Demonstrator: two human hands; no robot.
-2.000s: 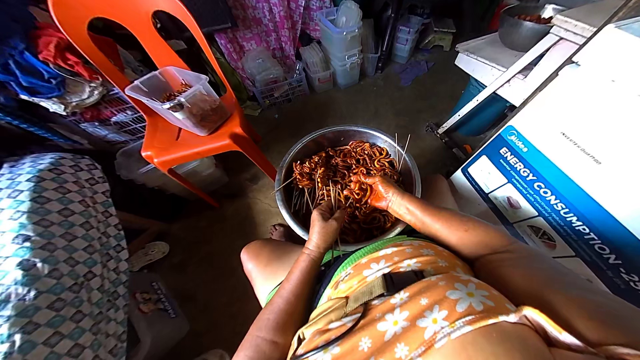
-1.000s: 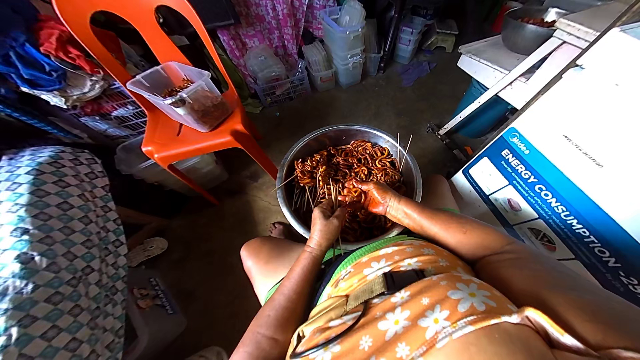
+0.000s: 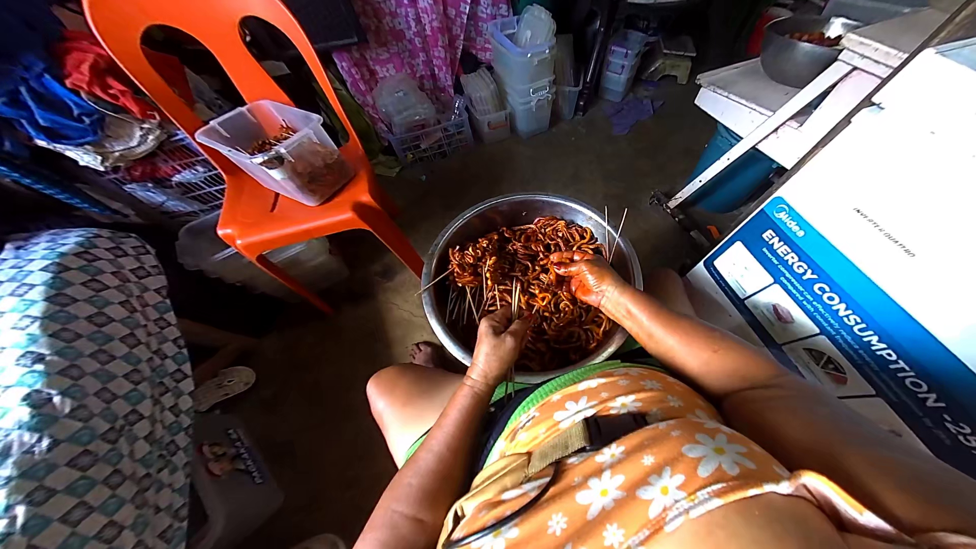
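Observation:
A wide metal basin (image 3: 627, 263) rests in front of my body, filled with sauce-coated, coiled strips of food (image 3: 568, 324), perhaps intestines. My left hand (image 3: 500, 339), at the basin's near side, is closed around several thin wooden skewers (image 3: 516, 299) that point up and away. Sauce covers the fingers of my right hand (image 3: 589, 278), which touch the strips on the basin's right side; whether they pinch a strip is unclear. Loaded skewers (image 3: 480, 263) lie in a bunch at the left of the basin, and bare stick ends lean over its rim at the upper right.
An orange plastic chair (image 3: 297, 229) at the upper left holds a clear plastic tub (image 3: 259, 160) with some food in it. To the right stands a large white box with a blue panel (image 3: 862, 320). A metal pot (image 3: 793, 65) sits on a white table behind. Checkered cloth (image 3: 91, 381) hangs at left.
My right hand has moved away from my left hand, toward the basin's far right. My left hand remains at the near side with the skewers.

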